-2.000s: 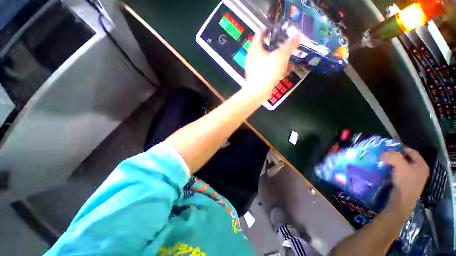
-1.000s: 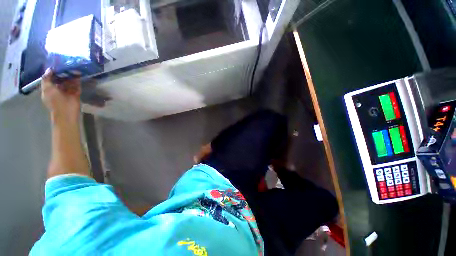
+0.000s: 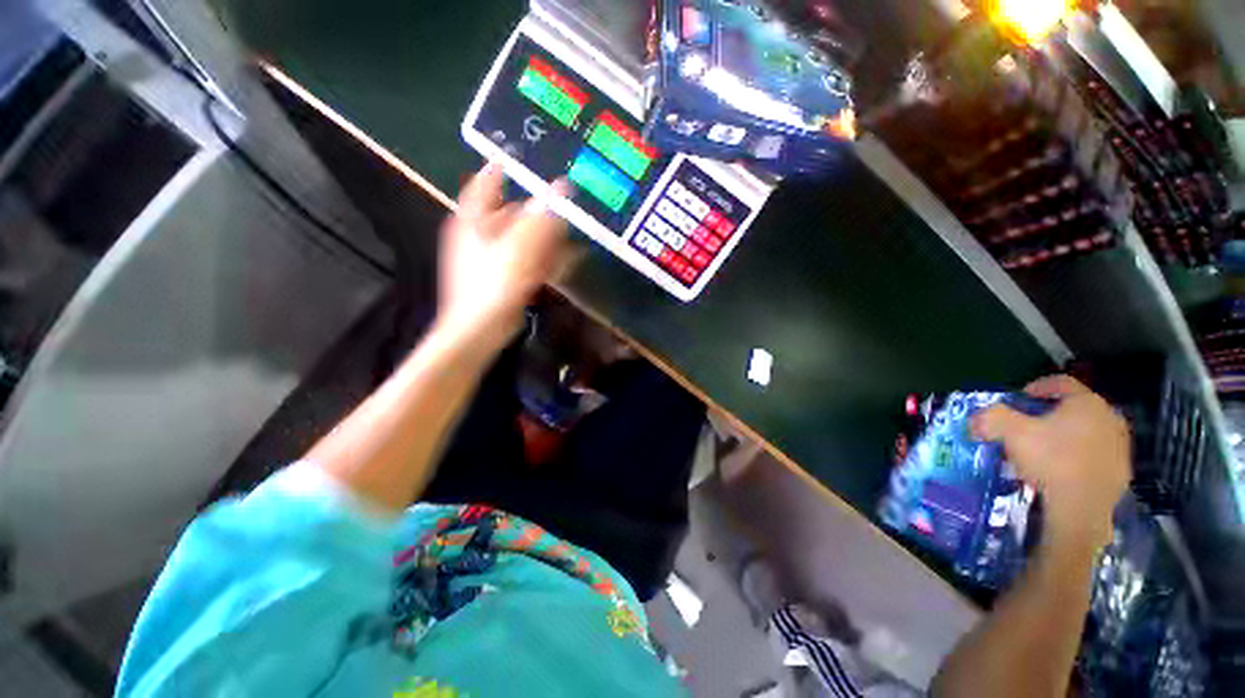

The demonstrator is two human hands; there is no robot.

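Note:
My left hand (image 3: 505, 252) is empty with its fingers apart, slightly blurred, at the near edge of the digital scale (image 3: 635, 171). A dark blue product box (image 3: 744, 89) rests on the scale's pan, which it mostly hides. The scale's green displays are lit. My right hand (image 3: 1065, 443) holds another blue product box (image 3: 956, 491) by its upper right side, low over the right part of the dark green bench (image 3: 847, 327). Whether that box touches the bench is hard to tell.
A small white label (image 3: 759, 367) lies on the bench. Rows of dark boxes (image 3: 1038, 198) stand behind it, with a lit signal light (image 3: 1031, 17) above. The white machine (image 3: 178, 314) is at left. Clear plastic wrap (image 3: 1140, 614) is at lower right. A striped shoe or trouser leg (image 3: 812, 655) shows below.
One second ago my left hand held a box at the white machine; now it is empty beside the scale. The view has swung right, and my right hand with a box has come into view.

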